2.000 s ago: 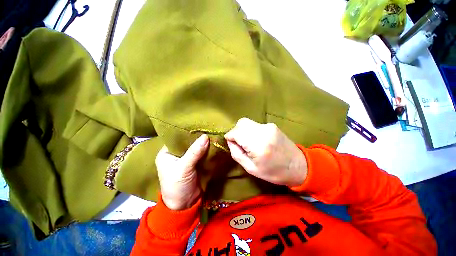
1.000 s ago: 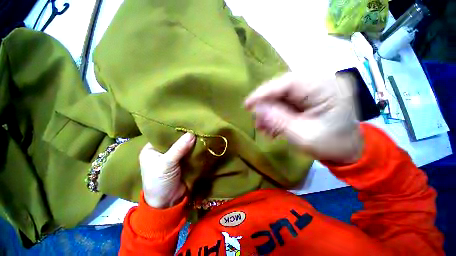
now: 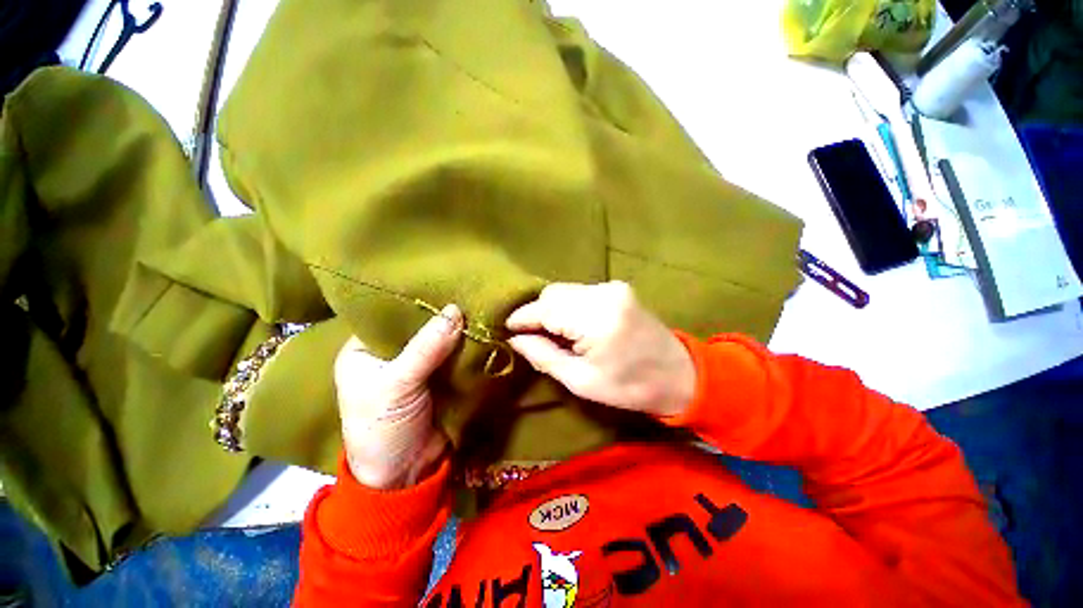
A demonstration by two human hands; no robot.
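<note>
The olive-green coat (image 3: 404, 143) covers much of the table and my lap. A yellow thread (image 3: 498, 359) makes a small loop at the seam (image 3: 457, 321) between my hands. My left hand (image 3: 394, 401) grips the coat, its thumb lying on the cloth at the seam's left end. My right hand (image 3: 606, 350) is at the seam's right side, thumb and forefinger pinched together by the thread; a needle cannot be made out. A speckled trim (image 3: 252, 382) shows at the left and near my waist.
On the right of the white table (image 3: 914, 344) lie a black phone (image 3: 863, 204), dark reddish snips (image 3: 833, 279), a notebook (image 3: 1024, 232) and pens. A yellow bag (image 3: 857, 26) and white bottle (image 3: 957, 78) are beyond. A black hanger (image 3: 122, 33) is far left.
My right hand lifted off the seam to the right, then came back down to it. The thread loop showed larger a second ago and is now smaller. My left hand keeps its hold.
</note>
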